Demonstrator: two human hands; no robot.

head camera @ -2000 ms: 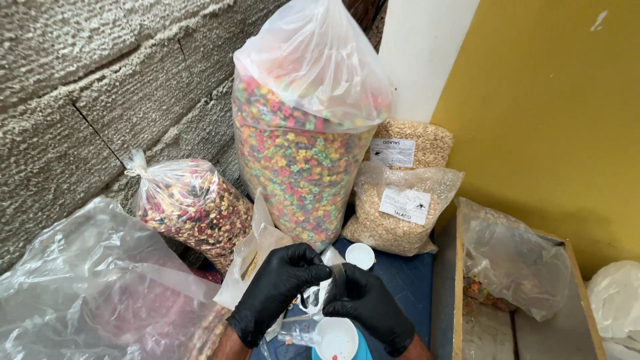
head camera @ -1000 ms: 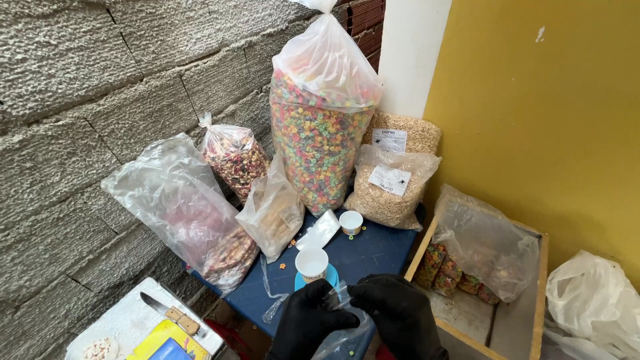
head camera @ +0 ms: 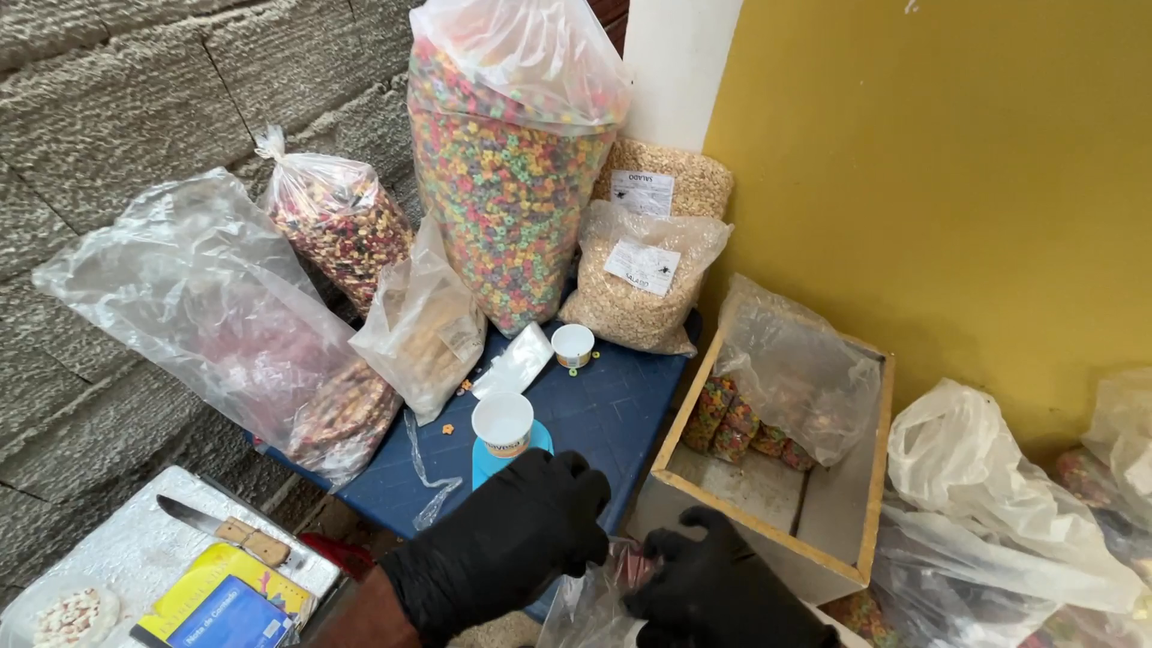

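My left hand (head camera: 513, 540), in a black glove, is at the bottom centre with its fingertips at the top of a clear plastic bag (head camera: 589, 607). My right hand (head camera: 720, 585), also black-gloved, is just to the right, its fingers curled at the same bag's edge. How firmly either hand grips the bag is hard to tell. Beyond my left hand a white plastic cup (head camera: 502, 421) stands on a light blue round item (head camera: 538, 439). A smaller white tub (head camera: 572, 346) and a stack of small clear bags (head camera: 515, 362) lie farther back on the blue table (head camera: 612, 405).
A large bag of coloured cereal (head camera: 513, 198), bags of puffed grain (head camera: 641, 270) and a tied bag of mixed cereal (head camera: 342, 216) stand behind. To the right is a wooden box (head camera: 661, 490) with filled packets. A knife (head camera: 220, 526) lies on a white surface at lower left.
Both hands have moved away from near the large cereal bag, down towards the bottom edge. The clear bag is now lower, between them. The view has shifted and drawn back since two seconds ago.
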